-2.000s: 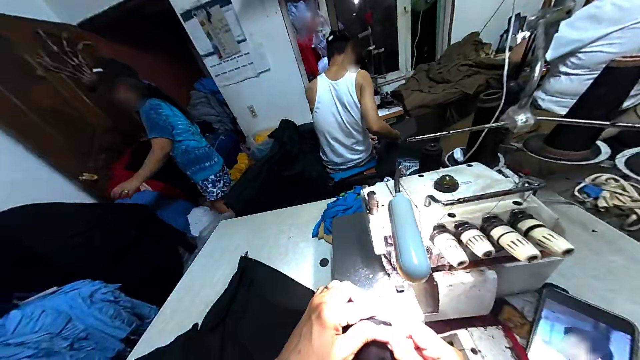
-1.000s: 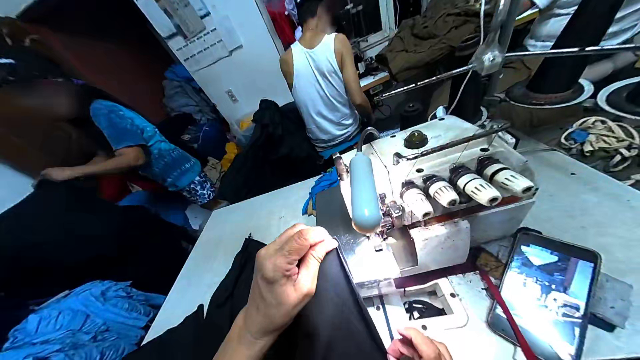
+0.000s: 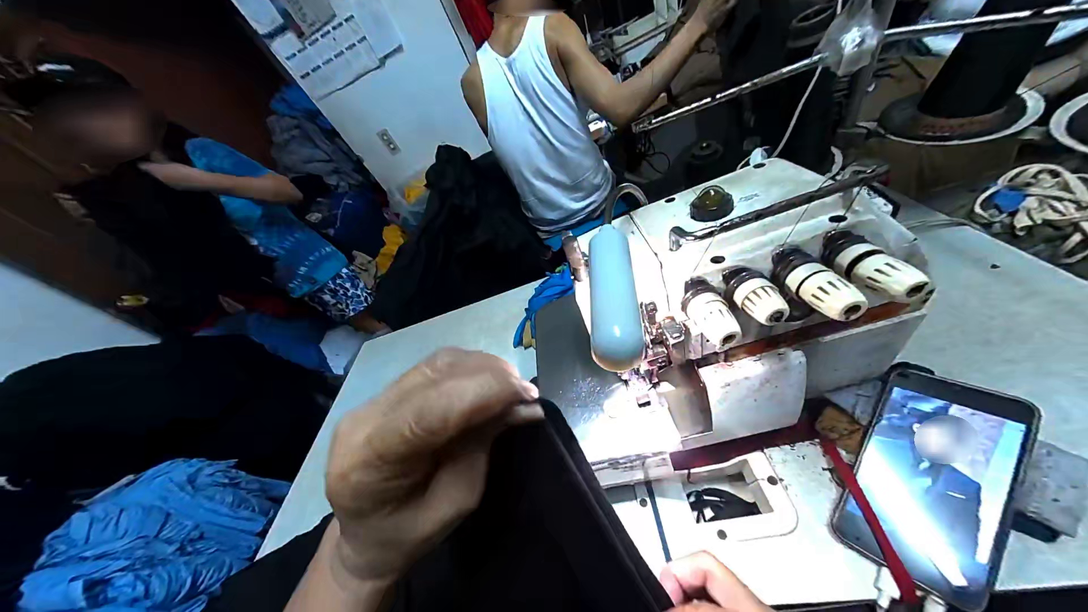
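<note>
My left hand (image 3: 416, 467) pinches the upper corner of a black fabric piece (image 3: 544, 518) between thumb and fingers, just left of the needle area. Low in the view, my right hand (image 3: 710, 582) holds the same fabric's edge near its lower end; part of this hand is cut off by the frame. The edge between them looks folded and fairly straight. Beyond the fabric stands a white overlock sewing machine (image 3: 752, 382) with several tension dials and a light-blue lamp (image 3: 616, 297) shining on its metal plate. The fabric is apart from the presser foot.
A smartphone (image 3: 939, 493) with its screen lit lies right of the machine, beside a red strap (image 3: 867, 518). Light-blue garments (image 3: 161, 535) are heaped at the lower left. One person in a white tank top (image 3: 544, 127) sits beyond the table; another person in blue (image 3: 280, 221) is at the left.
Two seconds ago both hands were together by the machine's needle area; now they are apart, with the fabric edge between them. The person at the left has raised an arm, and the seated person's arm reaches out.
</note>
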